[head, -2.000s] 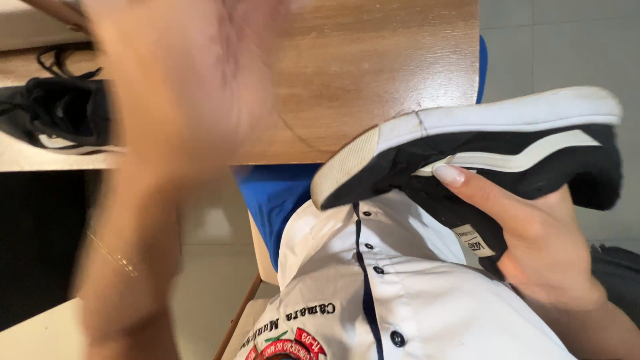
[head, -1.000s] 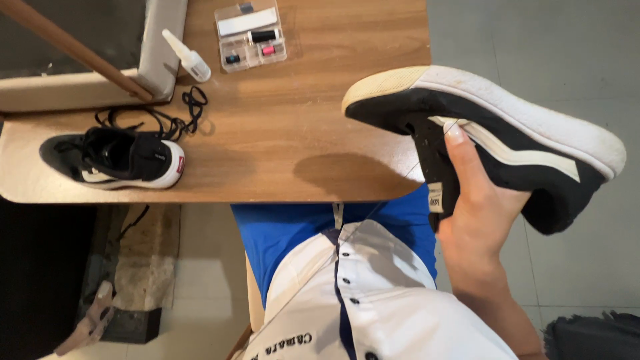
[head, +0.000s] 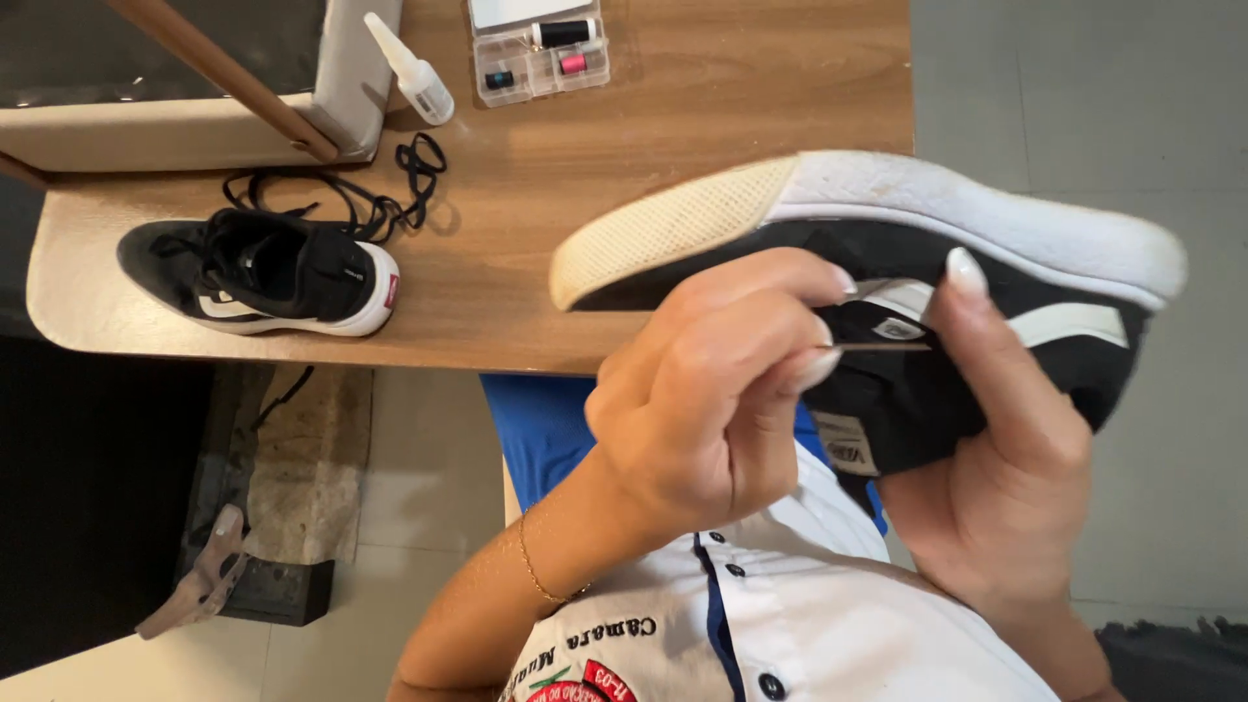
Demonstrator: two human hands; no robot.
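Observation:
A black and white sneaker (head: 975, 210) is held sideways in front of my torso, its white sole facing up and away. My right hand (head: 1014, 458) grips it from the right, thumb across the white side stripe. Close against the shoe's side, my left hand (head: 721, 390) pinches a thin needle (head: 882, 347) between thumb and finger, pointing right toward my right thumb. Whether thread runs from the needle cannot be told. The other black sneaker (head: 292, 278) lies on the wooden table (head: 487, 292) at left, with black laces (head: 375, 200) beside it.
A clear plastic case (head: 536, 73) with thread spools and a white nozzle bottle (head: 414, 78) are at the back of the table. A light upholstered piece with a wooden bar (head: 210, 68) stands at upper left. A sandal (head: 200, 575) is near the floor at lower left.
My left hand, a blur at the left two seconds ago and out of view one second ago, is now at the shoe with the needle. My right hand keeps hold of the shoe.

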